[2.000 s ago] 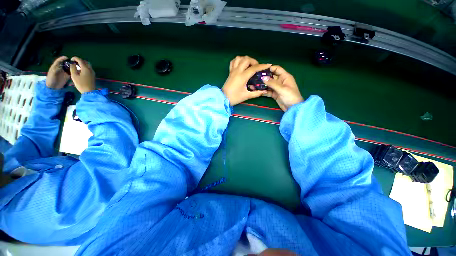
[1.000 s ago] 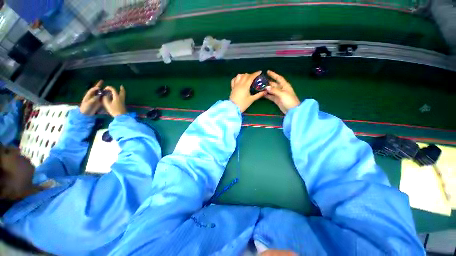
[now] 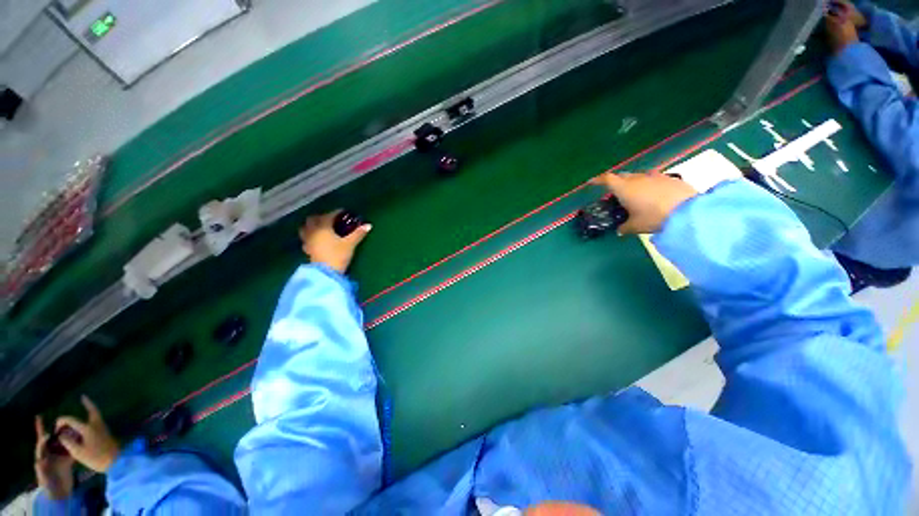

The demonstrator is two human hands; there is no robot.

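My left hand (image 3: 331,242) is over the dark green belt at centre left, with a black round unit (image 3: 349,223) between thumb and fingers. My right hand (image 3: 650,202) reaches to the black stacked parts (image 3: 602,217) at the bench edge by the red-white lines. Its fingers lie over and beside them; whether it grips one is unclear. A pale yellow sheet (image 3: 668,264) lies partly under the right hand and sleeve.
Two black units (image 3: 230,329) lie on the belt at left, another (image 3: 174,420) on the lines. A unit (image 3: 446,162) lies near the metal rail (image 3: 312,164), which bears white bundles (image 3: 230,219). Neighbours' hands (image 3: 83,440) show at lower left and upper right. White pieces (image 3: 801,153) lie at right.
The view has swung right. My hands have parted: the left keeps the round unit over the belt, and the right has let go of it and moved right to the stacked parts.
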